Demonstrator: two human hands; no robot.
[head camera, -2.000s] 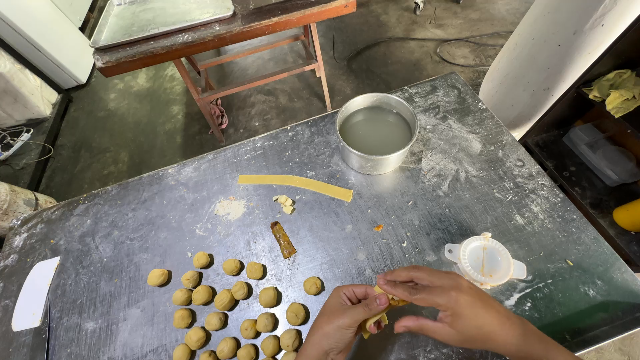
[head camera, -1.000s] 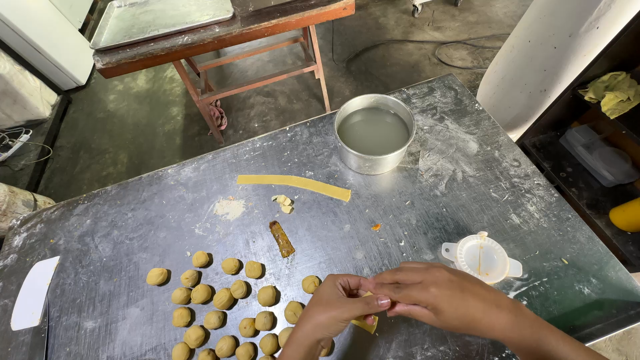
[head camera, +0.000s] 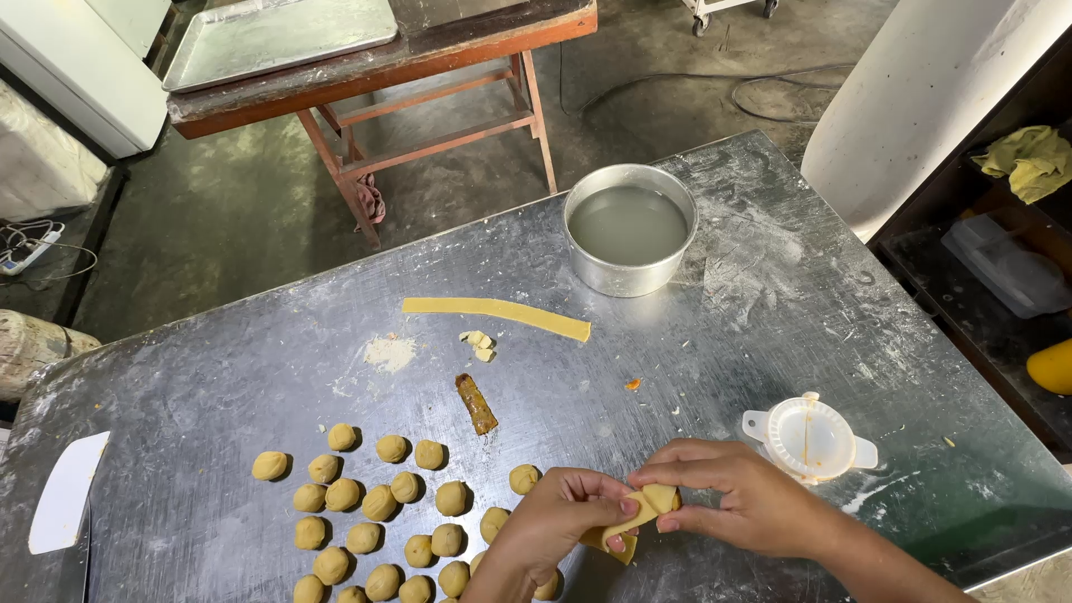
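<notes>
Low in the head view, my left hand (head camera: 578, 519) and my right hand (head camera: 729, 498) hold a folded strip of yellow dough (head camera: 651, 505) between them, its loose end hanging below the left fingers. Several dough balls (head camera: 379, 503) lie to the left of my hands. A brown piece of filling (head camera: 476, 405), dough scraps (head camera: 479, 344) and a long flat dough strip (head camera: 498, 310) lie farther up the metal table (head camera: 251, 360). Right of my hands is a white plastic dumpling press (head camera: 810, 440). A round metal pan (head camera: 630, 230) holds cloudy liquid.
A white plastic scraper (head camera: 69, 492) lies at the table's left side. Flour (head camera: 390, 353) is scattered on the metal. Beyond stands a wooden table (head camera: 377, 75) with a metal tray (head camera: 280, 38). A dark shelf (head camera: 930, 251) and a white column (head camera: 888, 109) stand at the right.
Both hands have stayed close together at the dough. The fingers of my right hand have shifted, and more of the folded strip shows now than one second ago.
</notes>
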